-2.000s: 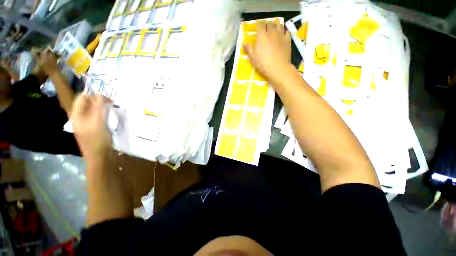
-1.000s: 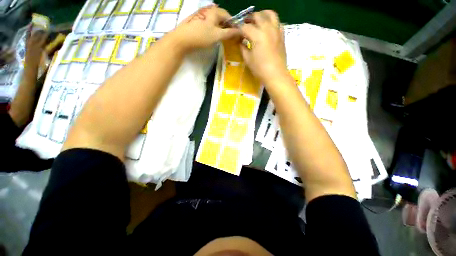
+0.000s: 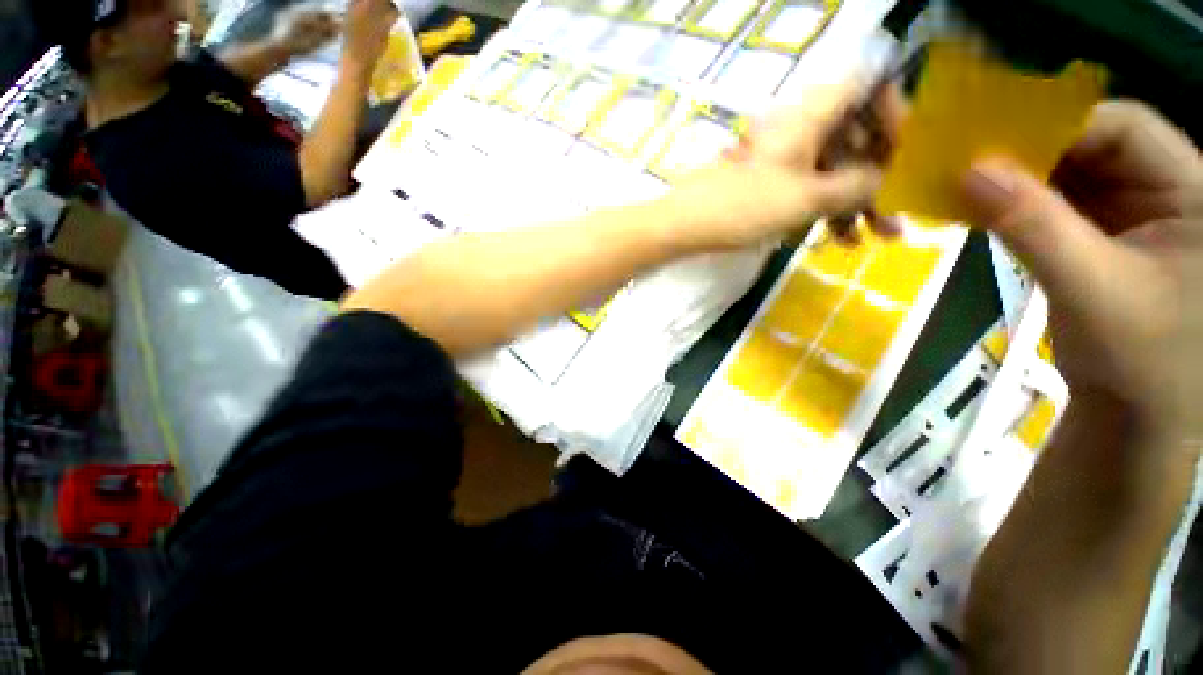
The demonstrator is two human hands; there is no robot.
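Note:
My right hand (image 3: 1075,224), close to the camera at the upper right, holds a yellow adhesive film piece (image 3: 983,125) between thumb and fingers. My left hand (image 3: 844,152) is just left of the film, blurred. Its fingers are bent, and whether it holds a part is unclear. A sticker sheet (image 3: 819,346) with two columns of yellow rectangles lies below the hands, its upper end hidden by them. Phone frame parts (image 3: 620,112), some with yellow bands, lie in rows on stacked white sheets to the left, partly covered by my left arm.
Used liner sheets (image 3: 937,455) with cut-outs and yellow scraps lie at the lower right, partly behind my right arm. Another person (image 3: 198,145) works at the upper left. A red object (image 3: 119,504) and boxes (image 3: 86,257) stand at the far left.
The view has turned, so the bench appears further right. My hands were together over the top of the sticker sheet. Now my right hand is raised nearer the camera with a yellow film piece.

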